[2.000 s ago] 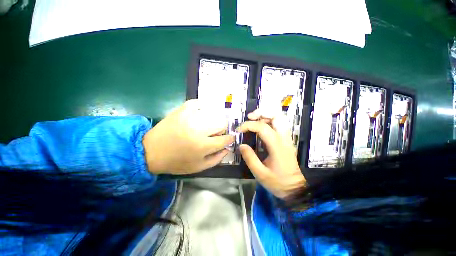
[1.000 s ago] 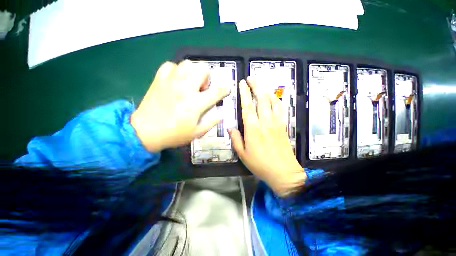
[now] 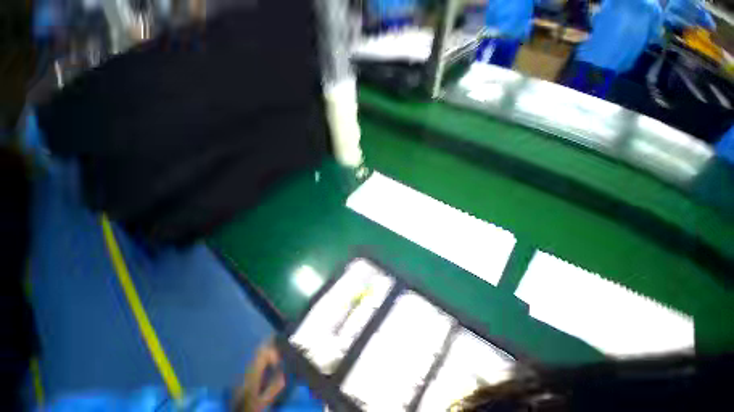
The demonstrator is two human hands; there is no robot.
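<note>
The black tray [image 3: 409, 286] lies at the near edge of the green bench, running down to the right. Phone frames sit in its pockets: the leftmost [image 3: 342, 314], the second [image 3: 398, 354] and part of a third [image 3: 471, 366]. They are blurred and overexposed; the leftmost shows a small yellow tab. My left hand [image 3: 264, 378] is small and blurred at the bottom edge, just left of the tray's near corner. Its fingers are bent; I cannot tell whether they hold anything. My right hand is not visible. Dark strands and shadow hide the tray's right part.
White toothed sheets [image 3: 435, 229] and a second group [image 3: 604, 310] lie beyond the tray. A white-wrapped post [image 3: 344, 121] stands at the bench. A large dark mass [image 3: 201, 121] fills the upper left above a blue floor [image 3: 193, 314]. People in blue smocks [image 3: 620, 36] are across the line.
The view has swung up and left, showing floor and far side. My left hand has come off the leftmost frame to beside the tray. My right hand has left view.
</note>
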